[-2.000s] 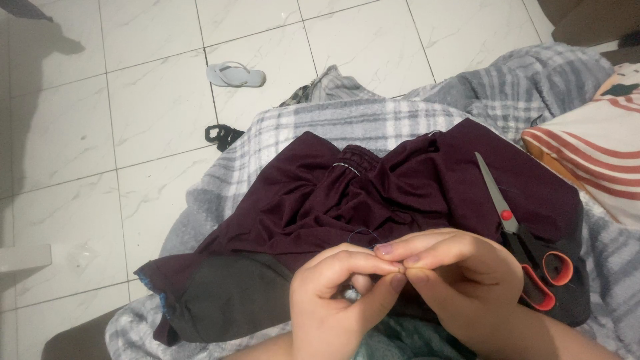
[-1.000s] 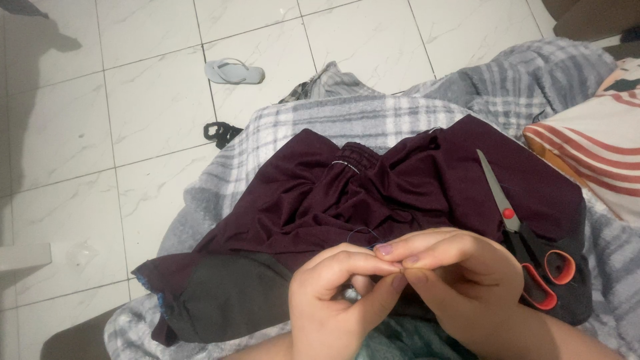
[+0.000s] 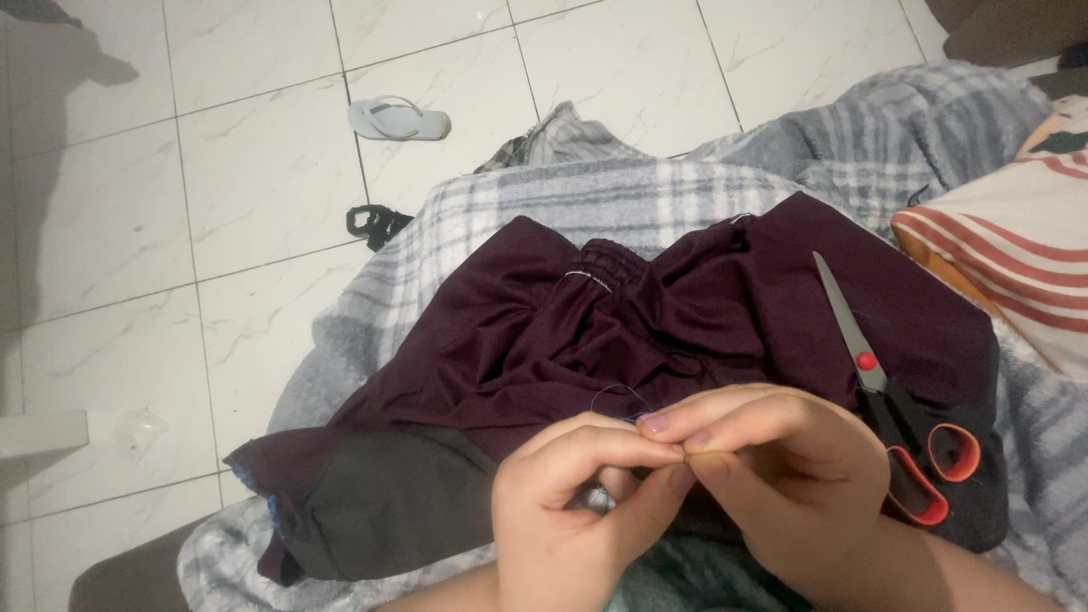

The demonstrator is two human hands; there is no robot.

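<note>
My left hand (image 3: 578,501) and my right hand (image 3: 782,467) meet fingertip to fingertip at the lower middle. Both pinch a blue thread (image 3: 619,389), which loops up behind the fingers; whether a needle is between the fingertips cannot be seen. Beneath and beyond them a dark maroon garment (image 3: 476,340) with a gathered elastic part lies spread out, a dark grey piece (image 3: 391,501) at its lower left. Scissors (image 3: 867,361) with black and red handles rest on the garment, to the right of my right hand, blades together and pointing away.
A grey and white plaid fleece blanket (image 3: 484,212) lies under the garment. To the right is a cushion with rust-coloured stripes (image 3: 1011,246). Beyond the blanket, a light flip-flop (image 3: 399,119) and a black item (image 3: 374,224) are on the tiled floor (image 3: 255,195).
</note>
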